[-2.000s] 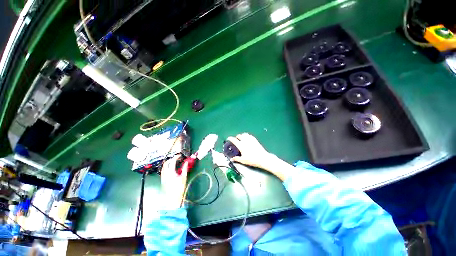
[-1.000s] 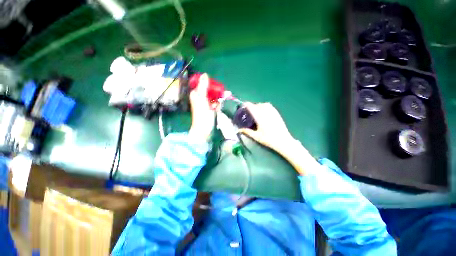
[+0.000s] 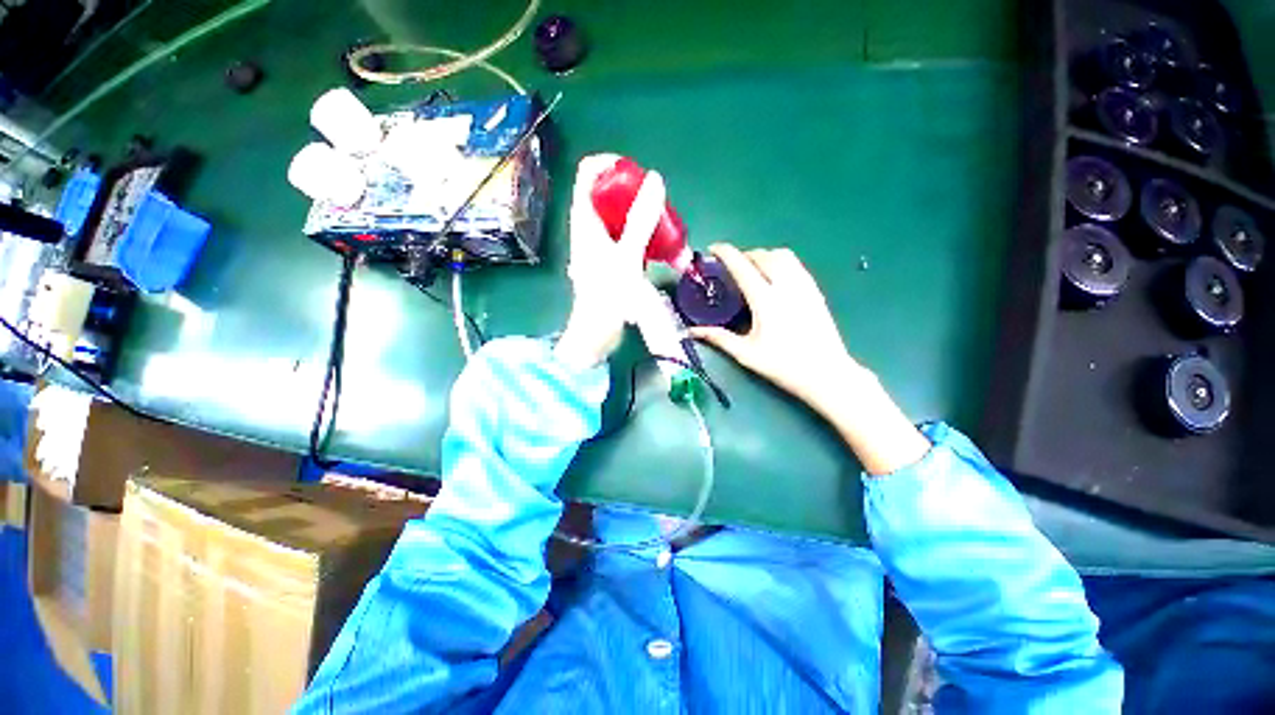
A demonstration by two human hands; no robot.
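My left hand (image 3: 611, 259) is closed around a red adhesive bottle (image 3: 638, 210), its narrow pale tip pointing down at the face of a black round part (image 3: 708, 291). My right hand (image 3: 791, 316) holds that part by its right side, low over the green bench. A whitish dispensing syringe (image 3: 659, 330) lies below my left hand, partly hidden by it; I cannot tell if the hand touches it. Its green adapter (image 3: 684, 388) joins a clear air hose (image 3: 706, 461) that curves down towards my smock. A thin black rod (image 3: 706, 374) lies beside the adapter.
A black parts tray (image 3: 1018, 349) with round parts is at the right. A controller box (image 3: 499, 210) with white cups (image 3: 327, 173) is left of my hands. A yellowish hose (image 3: 420, 66) and loose black parts (image 3: 557, 43) lie behind. A blue bin (image 3: 164, 242) and carton (image 3: 210, 601) are at left.
The red bottle has come up in my left hand and tilted, its tip now down at the black part. My right hand still holds the part. The view has tilted down and shifted.
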